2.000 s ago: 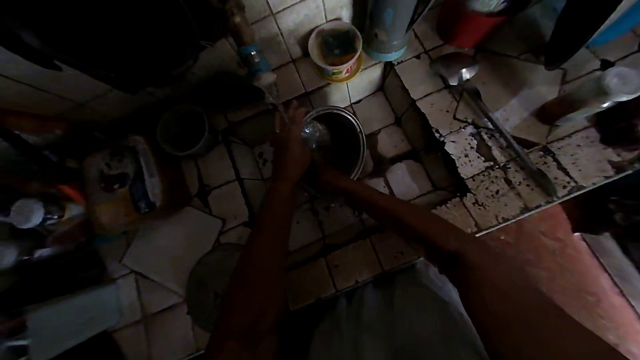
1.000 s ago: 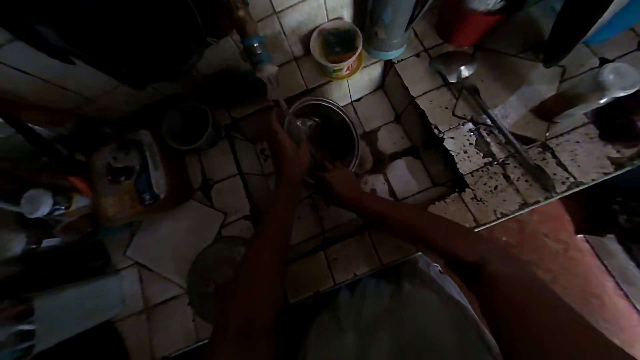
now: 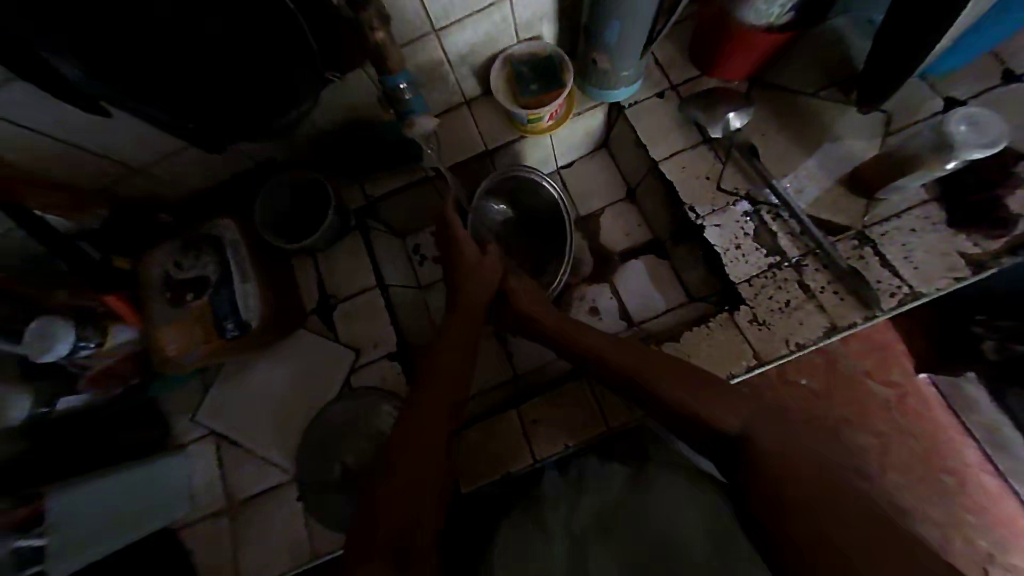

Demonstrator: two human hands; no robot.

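Inside a tiled sink (image 3: 592,192), a round metal pot (image 3: 566,228) stands under a thin stream of water from a faucet (image 3: 408,104). My left hand (image 3: 470,260) is at the pot's left side, close to the stream. My right hand (image 3: 524,300) lies at the pot's near edge, against the left one. Dim light hides the fingers of both hands, so their grip cannot be made out. A shiny, clear-looking spot shows within the pot near the left hand; what it is cannot be told.
Behind the sink stand a plastic tub (image 3: 552,120) with a sponge and a grey cylindrical container (image 3: 612,56). A metal ladle (image 3: 788,200) and a clear jar (image 3: 976,132) lie on the right counter. At left are a dark cup (image 3: 296,212) and a plastic container (image 3: 200,296).
Both hands have shifted toward the near left side of the pot. The clear object seen between them at the pot earlier is no longer plainly visible.
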